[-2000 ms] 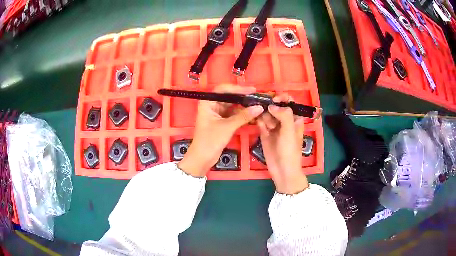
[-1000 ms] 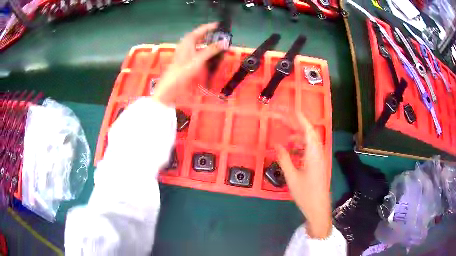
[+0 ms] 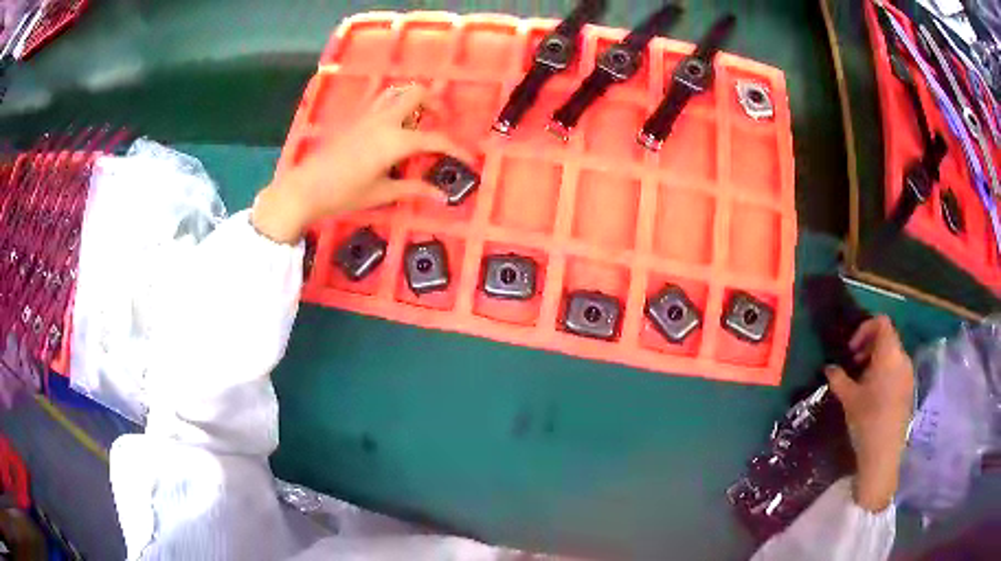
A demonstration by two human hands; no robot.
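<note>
My left hand (image 3: 362, 164) reaches over the left of the orange-red tray (image 3: 527, 344), fingers apart beside a dark watch body (image 3: 451, 179); contact is unclear. My right hand (image 3: 878, 384) is at the black strap pile (image 3: 807, 449), fingertips on black straps; whether it grips one cannot be told. Three assembled watches lie across the upper pockets: left (image 3: 554, 49), middle (image 3: 620, 63), right (image 3: 694, 73). Several watch bodies lie in the bottom row, one at its right end (image 3: 746, 317). A silver watch body (image 3: 754, 100) is at upper right; another is partly hidden by my left hand.
Clear plastic bags lie at left (image 3: 143, 252) and right (image 3: 949, 405). A second tray (image 3: 971, 236) with black and coloured-strap watches is at upper right, behind a raised edge (image 3: 840, 142). A crowded tray (image 3: 38, 236) is at far left.
The watch that was in my hands now lies across the upper pockets, left of the other two. My left hand has moved down to the middle row, my right hand right to the strap pile. The view has shifted.
</note>
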